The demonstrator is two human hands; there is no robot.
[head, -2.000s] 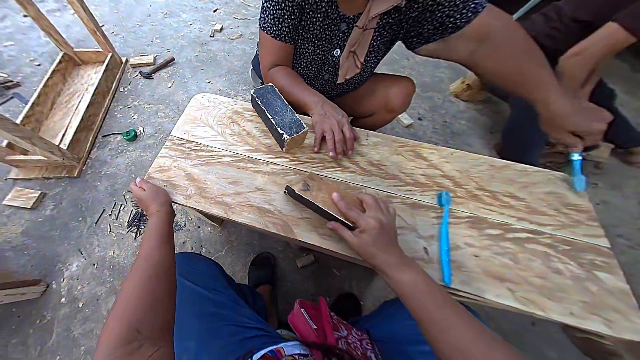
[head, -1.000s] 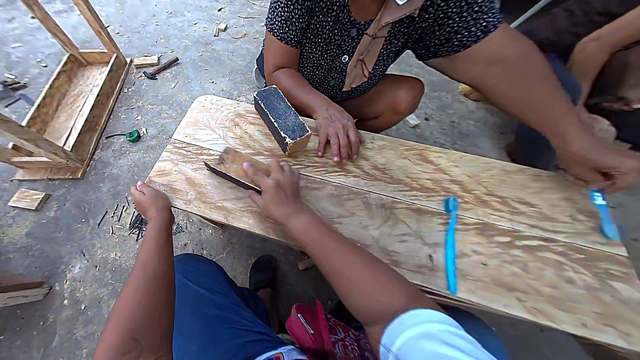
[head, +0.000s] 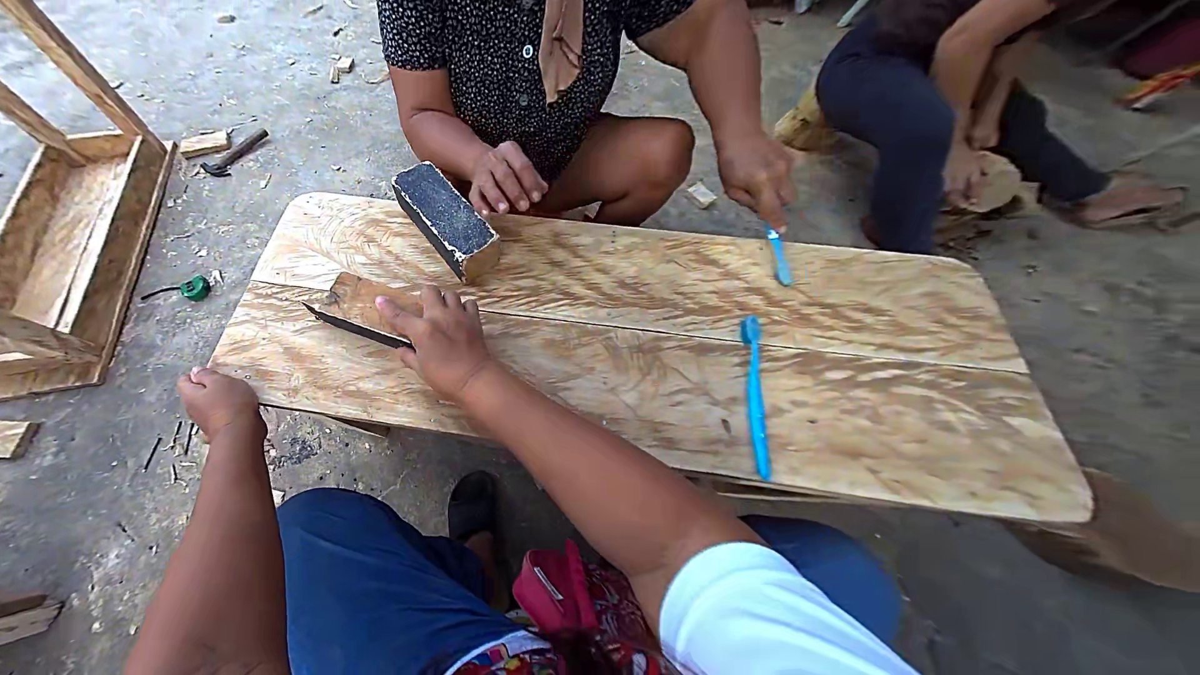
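My right hand (head: 439, 342) grips a wooden block with dark sandpaper (head: 361, 305) along its edge, resting on the near left part of a pale wooden tabletop (head: 619, 375). With bent fingers, my left hand (head: 220, 401) holds the tabletop's near left edge. Beyond my right hand lies another block, faced with black sandpaper (head: 446, 217). A blue toothbrush (head: 756, 403) lies crosswise on the near board, right of the middle. Across the top, a person's hand (head: 757, 178) holds a second blue toothbrush (head: 778, 255) against the far part of the surface.
An open wooden frame with legs (head: 80, 253) stands on the concrete floor at left. Near it lie a hammer (head: 234, 153), a green coiled item (head: 195, 288) and wood scraps (head: 204, 143). Another person (head: 900, 122) sits at the upper right beside a log.
My right hand with its sanding block has moved left along the tabletop since two seconds ago. The other person's toothbrush has moved away from the tabletop's right end. The view has shifted.
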